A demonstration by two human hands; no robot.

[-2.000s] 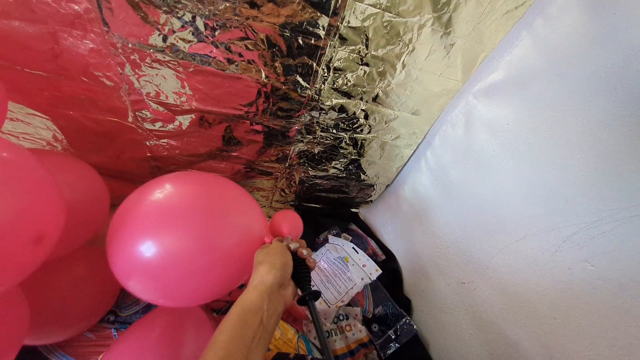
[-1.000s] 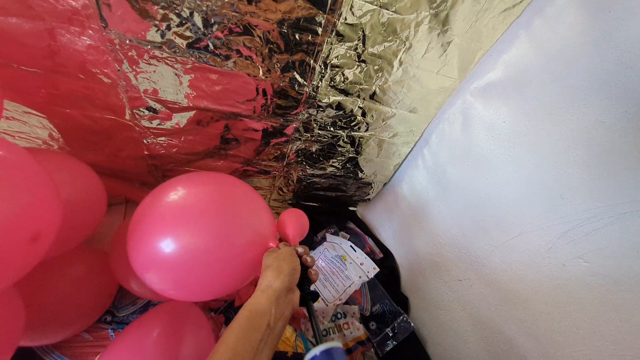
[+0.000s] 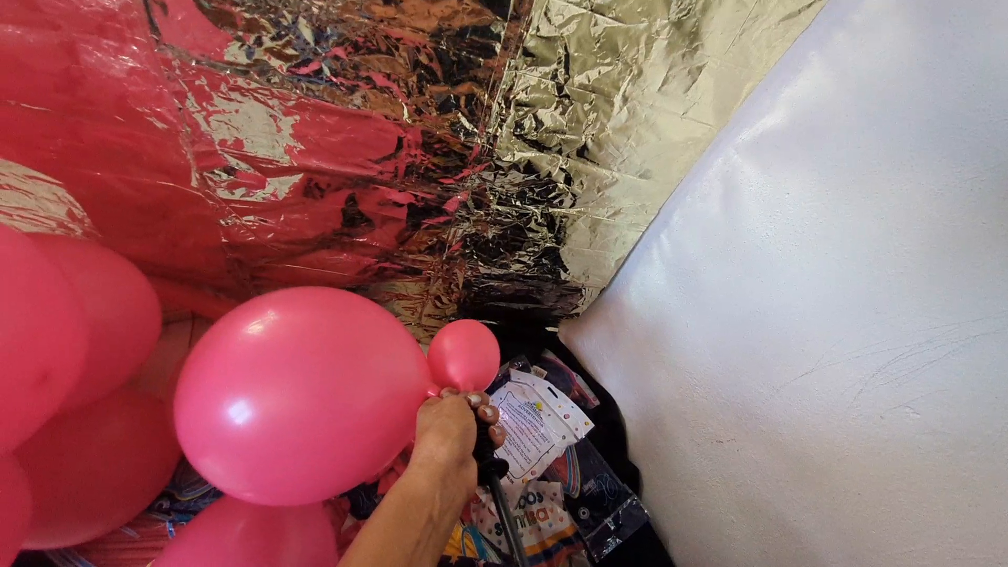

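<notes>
My left hand (image 3: 453, 429) is closed around the black top part of a hand balloon pump (image 3: 487, 465), whose dark rod runs down to the bottom edge. Its fingertips curl round on the right side. At the top of the fist, a small pink balloon (image 3: 465, 354) stands upright; its neck is hidden by the fingers. A large inflated pink balloon (image 3: 303, 394) lies just left of the fist, its neck reaching the thumb side. My right hand is out of view.
More pink balloons (image 3: 102, 465) crowd the left side. Printed plastic packets (image 3: 531, 425) lie in a dark bag right of my hand. Crumpled metallic foil (image 3: 614, 102) hangs behind, and a white wall (image 3: 819, 276) fills the right side.
The small balloon at my left hand has grown larger. The large balloon beside it has shifted right. A blue and white pump part seen at the bottom edge one second ago is out of view.
</notes>
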